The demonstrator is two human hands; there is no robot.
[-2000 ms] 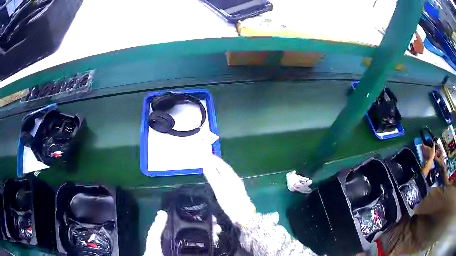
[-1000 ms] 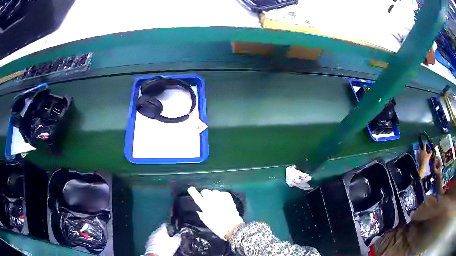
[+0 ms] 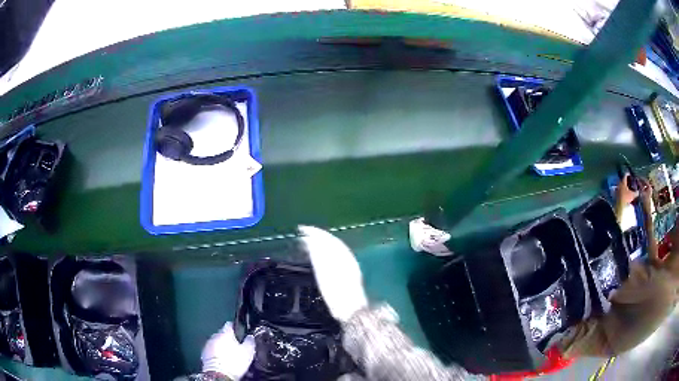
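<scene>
A black moulded tray [image 3: 287, 301] lies at the bottom middle with a shiny, crinkled accessory bag [image 3: 294, 350] in its lower part. My gloved left hand [image 3: 228, 353] holds the tray's left edge. My gloved right hand [image 3: 333, 274] is blurred at the tray's upper right, its fingers pointing up towards the belt; whether it holds anything is unclear. Over-ear headphones [image 3: 229, 126] lie on a white liner [image 3: 202, 195] in a blue tray [image 3: 258, 193] on the belt beyond.
Filled black trays [image 3: 104, 294] stand at left, others [image 3: 547, 283] at right. A crumpled white cloth or glove [image 3: 429, 237] lies by the right stack. A green post [image 3: 521, 149] slants across. Another person's arm [image 3: 618, 327] is at far right. A second blue tray [image 3: 557, 169] sits on the belt.
The view has shifted, moving the belt items left and up. My right hand has moved from over the black tray's upper part to its upper right side. My left hand stays at its left edge.
</scene>
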